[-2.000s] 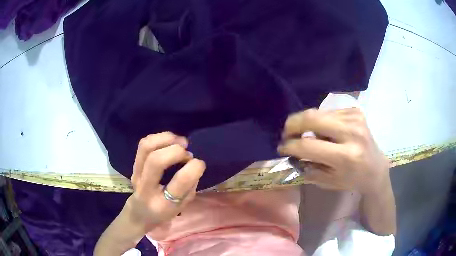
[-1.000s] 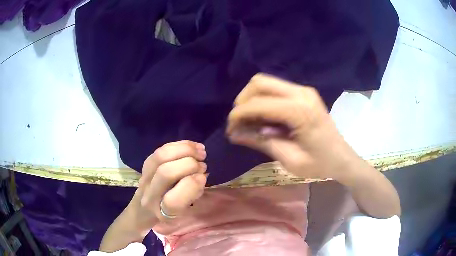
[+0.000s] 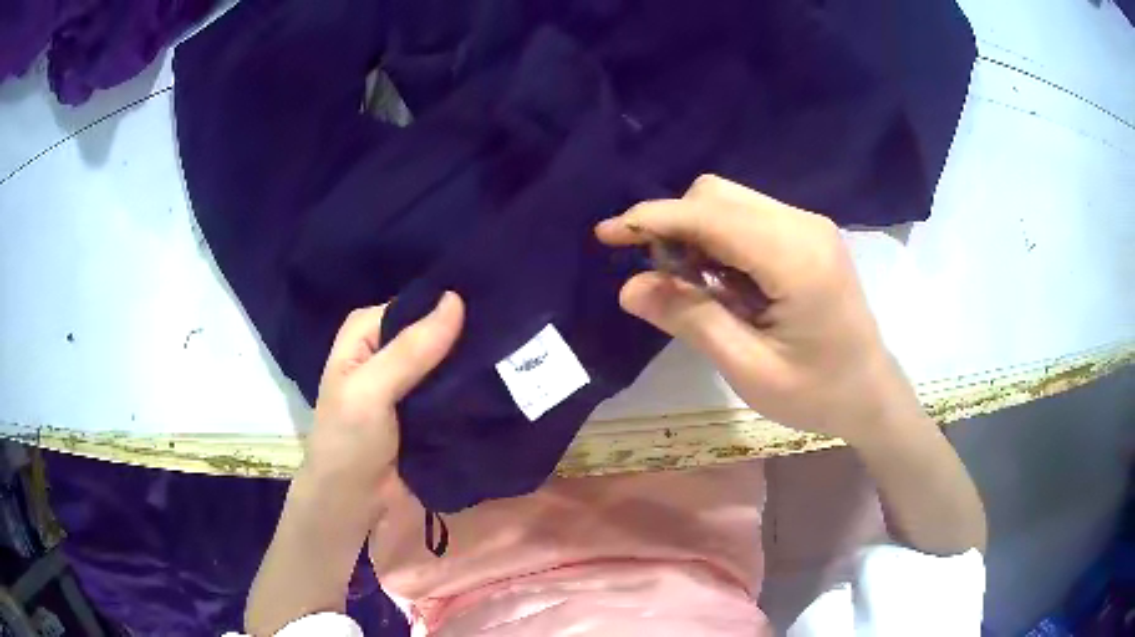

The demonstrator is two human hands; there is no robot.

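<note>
A dark purple garment covers the middle of the table, its near part hanging over the front edge. My left hand grips a fold of it, thumb on top. A white care label with small dark print lies on the cloth to the right of my left hand. A tiny dark loop hangs from the garment's near edge. My right hand is above the cloth at the right, curled around thread snips that are mostly hidden by the fingers. Its thumb and forefinger are apart.
The white table has a worn yellowish front edge. Brighter purple cloth lies at the far left. More shiny purple cloth is below the table edge at the left. The wearer's pink clothing is close to the table edge.
My left hand has taken hold of a garment fold, and the label and loop have come into view. My right hand has shifted slightly right, and its thumb and forefinger have spread apart.
</note>
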